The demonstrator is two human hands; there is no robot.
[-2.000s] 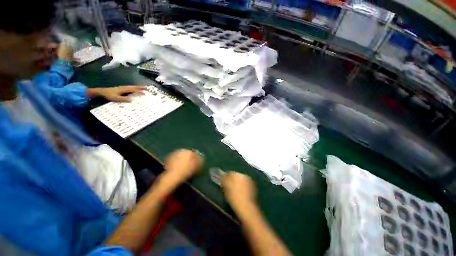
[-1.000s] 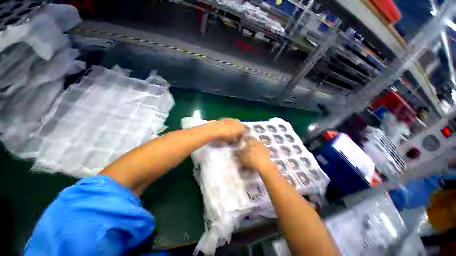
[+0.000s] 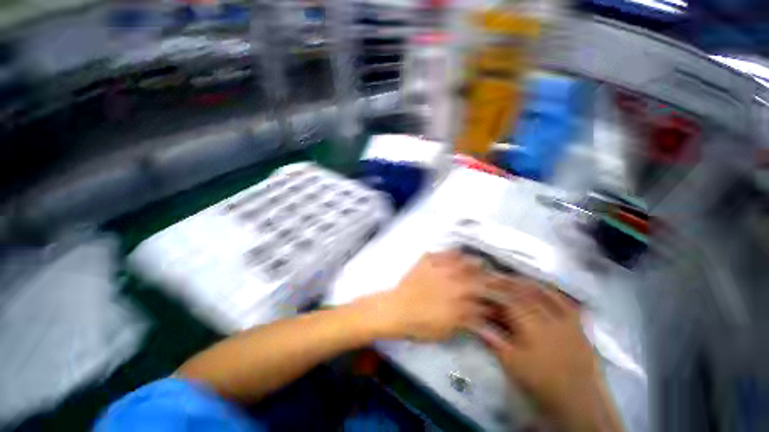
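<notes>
The view is blurred by motion. My left hand (image 3: pixel 438 295) and my right hand (image 3: pixel 540 325) are close together over the fixture (image 3: pixel 497 257) on the white press table (image 3: pixel 405 236). Their fingertips reach its dark near part. Whether either hand holds a part is hidden by the fingers and the blur. The parts tray (image 3: pixel 194 261), white with rows of dark rings, lies to the left of my hands on the green bench.
A blue crate (image 3: pixel 392 181) with a white sheet stands behind the tray. The yellow press head (image 3: pixel 493 76) and a blue shape (image 3: pixel 548 122) rise behind the fixture. Small dark bins (image 3: pixel 620 236) are at the right. White translucent sheets (image 3: pixel 67 325) lie at far left.
The view has swung right to the press table. Both hands have left the parts tray and are now at the fixture. The tray now appears farther left.
</notes>
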